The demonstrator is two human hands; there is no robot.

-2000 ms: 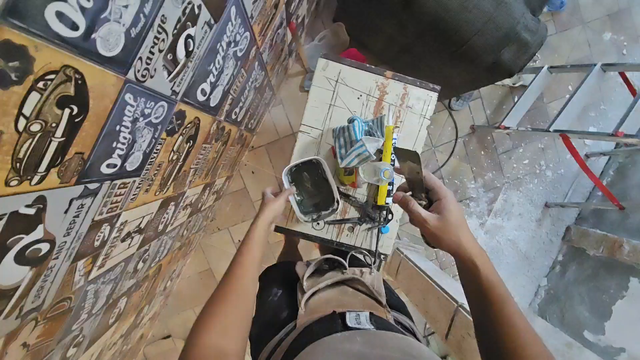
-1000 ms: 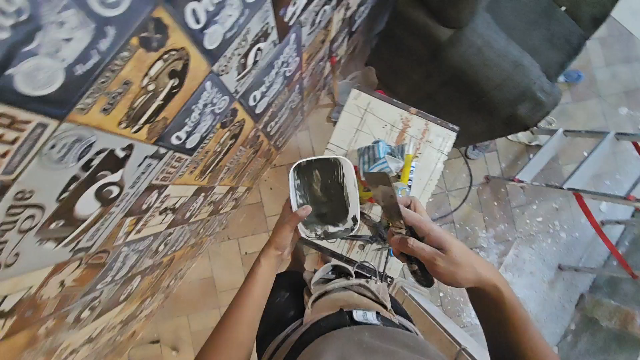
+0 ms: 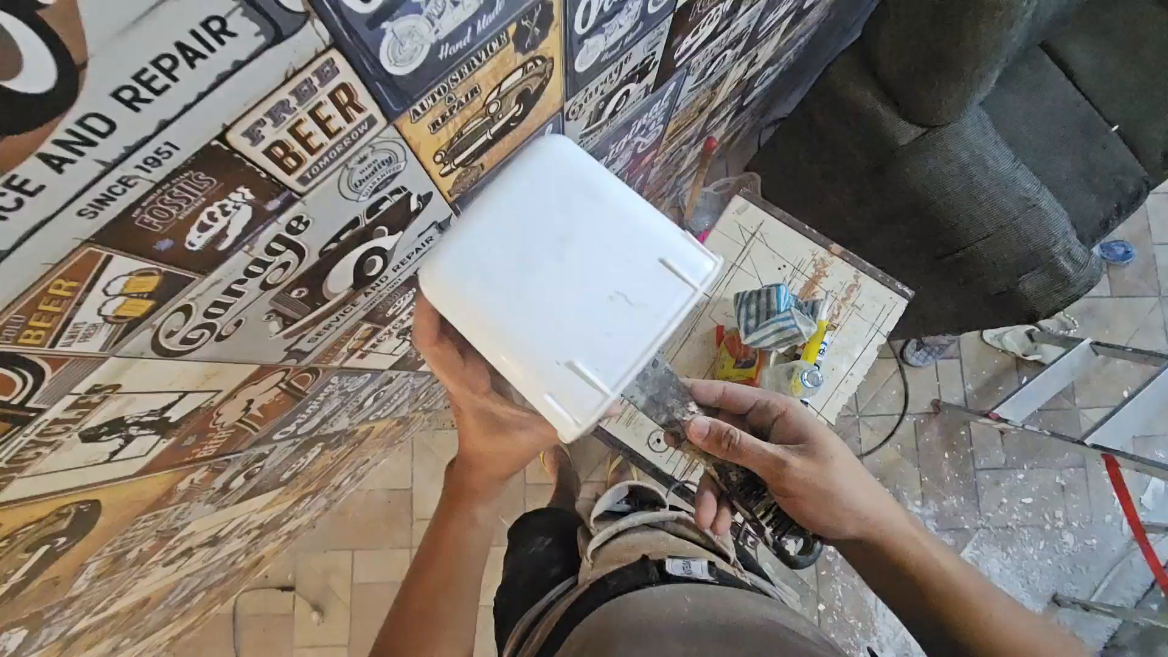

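A white plastic tub (image 3: 566, 283) is held up and tipped by my left hand (image 3: 484, 411), its outer base facing me and its inside hidden. My right hand (image 3: 776, 447) grips a putty knife (image 3: 662, 397) by its dark handle; the stained blade reaches to the tub's lower right edge, and its tip is out of sight behind the tub. Beyond both hands, a scratched cream-coloured work surface (image 3: 858, 319) carries a blue-and-white striped cloth (image 3: 774, 315), a yellow tool or tube (image 3: 815, 341) and a small clear bottle (image 3: 805, 378).
A wall of printed vintage-style panels (image 3: 356, 246) runs close along my left. A dark upholstered armchair (image 3: 940, 201) stands at the upper right. A metal ladder (image 3: 1031, 379) lies or leans at the right, over tiled floor (image 3: 922, 456) with white debris. A cable curves beside the work surface.
The tub has been raised and tipped, so its base shows instead of the dark paste inside. My right hand took up the putty knife and has brought its blade to the tub.
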